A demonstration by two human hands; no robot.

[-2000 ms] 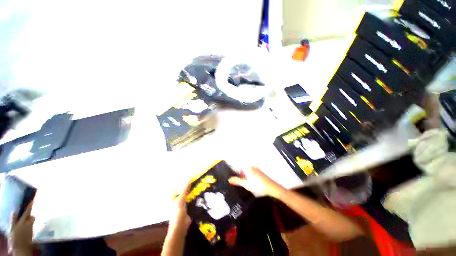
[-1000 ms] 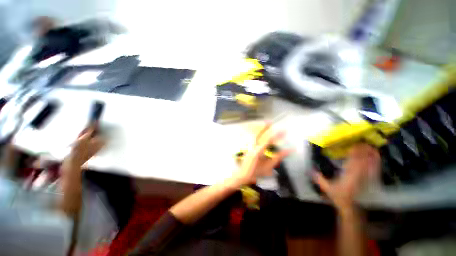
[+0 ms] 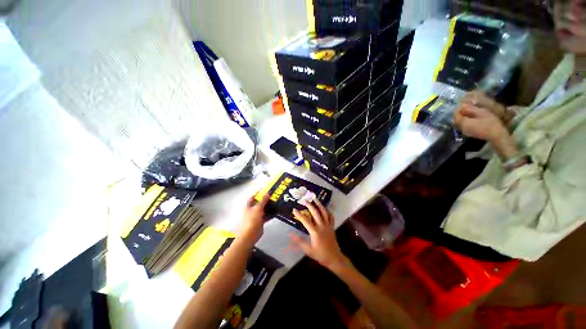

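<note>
A closed printed carton (image 3: 297,195), black with yellow lettering and a white earbud picture, lies on the table beside the tall stack. My left hand (image 3: 254,215) grips its left end. My right hand (image 3: 317,232) rests spread fingertips on its printed face, thumb clear of it. A second black carton piece with a yellow flap (image 3: 203,256) lies nearer me, partly hidden under my left forearm. A low pile of flattened cartons (image 3: 154,225) lies to the left.
Packed cartons (image 3: 321,115) stand in a tall stack behind my hands. A phone (image 3: 286,150) and bagged dark items (image 3: 193,160) lie at the back. Black flat pieces (image 3: 71,283) lie at lower left. A person (image 3: 514,148) sits at right near another stack (image 3: 468,54) and red stools.
The view has swung right. My hands were apart and blurred one second ago; now both are on the closed carton beside the stack. The neighbour at left has left the view.
</note>
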